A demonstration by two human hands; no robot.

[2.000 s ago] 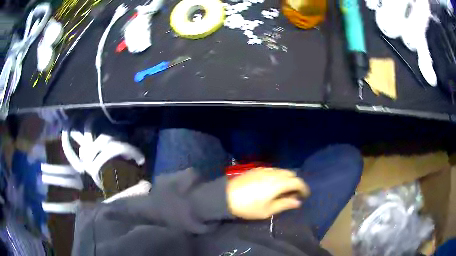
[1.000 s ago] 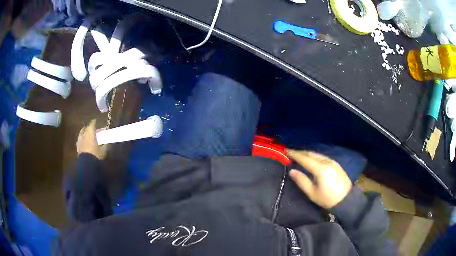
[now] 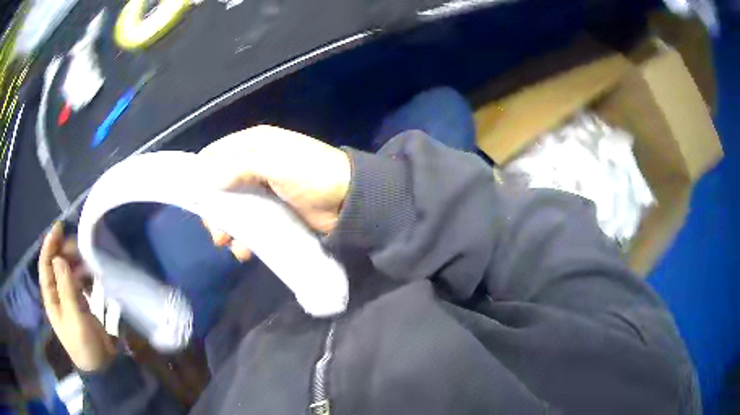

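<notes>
A white U-shaped neck fan is held up in front of my dark jacket, its two rounded ends pointing down and to the right. My right hand is shut on one arm of the band, with fingertips showing below it. My left hand is at the left, beside the fan's curve, with fingers raised and partly spread. A small white piece shows at its palm, blurred; whether this hand holds it or touches the fan I cannot tell.
The black bench edge runs diagonally above the fan. On the bench are a yellow tape roll, a blue-handled screwdriver, a white cable and a red-tipped tool. An open carton at right holds silvery-white bagged fans.
A neck fan has come up from the left carton to in front of my chest. My right hand has moved left and grasped it. The view has swung right, showing the right carton.
</notes>
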